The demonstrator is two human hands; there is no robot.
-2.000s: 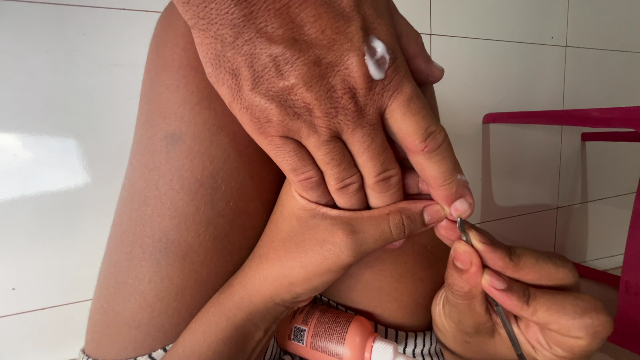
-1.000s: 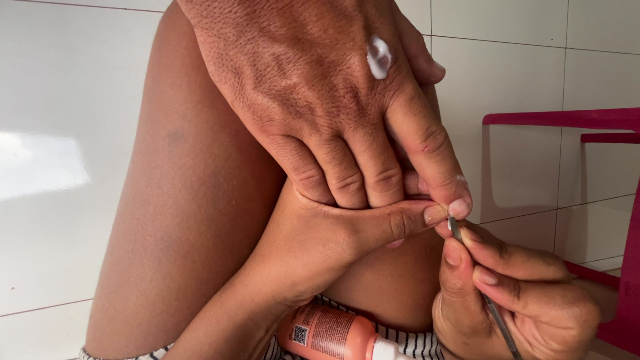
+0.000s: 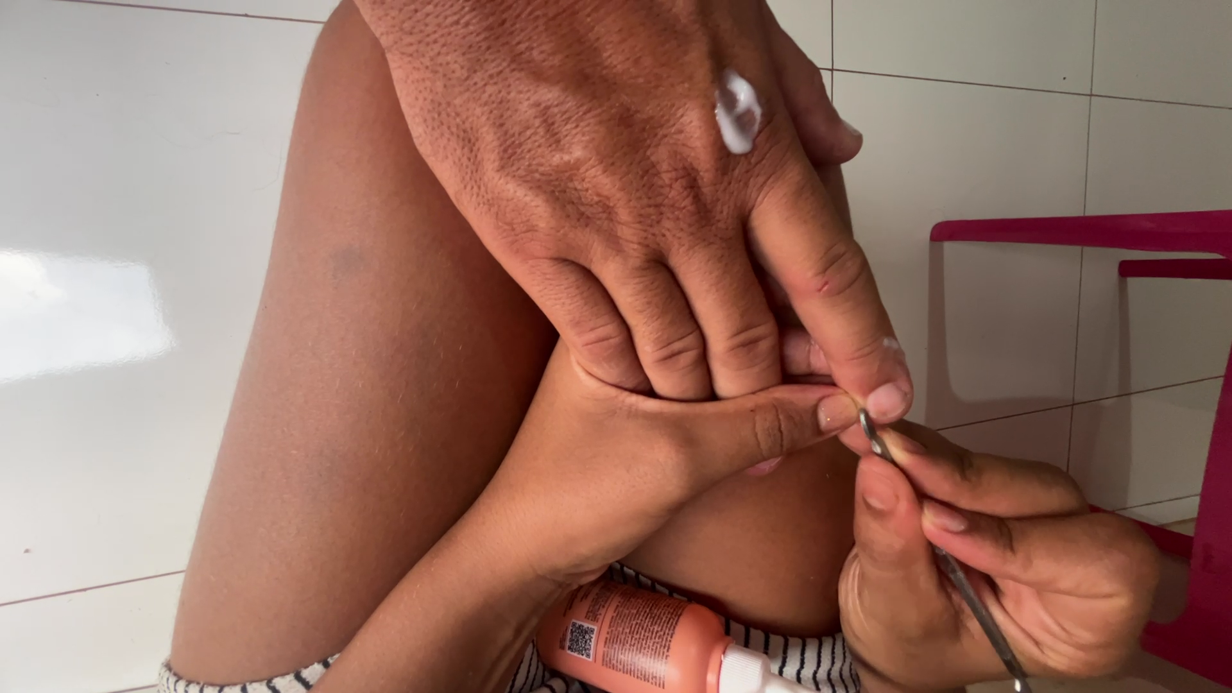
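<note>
My left hand point(image 3: 645, 452) is closed around the fingers of another person's hand point(image 3: 597, 173), its thumb beside that person's index fingertip. That hand lies palm down with a dab of white cream point(image 3: 738, 112) on its back. My right hand point(image 3: 1001, 549) pinches a thin metal manicure tool point(image 3: 972, 602) between thumb and fingers. The tool's flattened tip meets the edge of the other person's index fingernail point(image 3: 886, 399), next to my left thumb. My left fingers are mostly hidden beneath the held hand.
An orange bottle point(image 3: 630, 640) with a white nozzle lies on striped cloth point(image 3: 799, 654) in my lap, below my left wrist. Bare legs point(image 3: 366, 404) are under the hands. Magenta plastic furniture point(image 3: 1078, 231) stands at the right on a white tiled floor point(image 3: 972, 144).
My right hand and the tool have shifted slightly, and the tool's tip has moved a little left along the nail area. My left hand keeps its hold on the other person's fingers.
</note>
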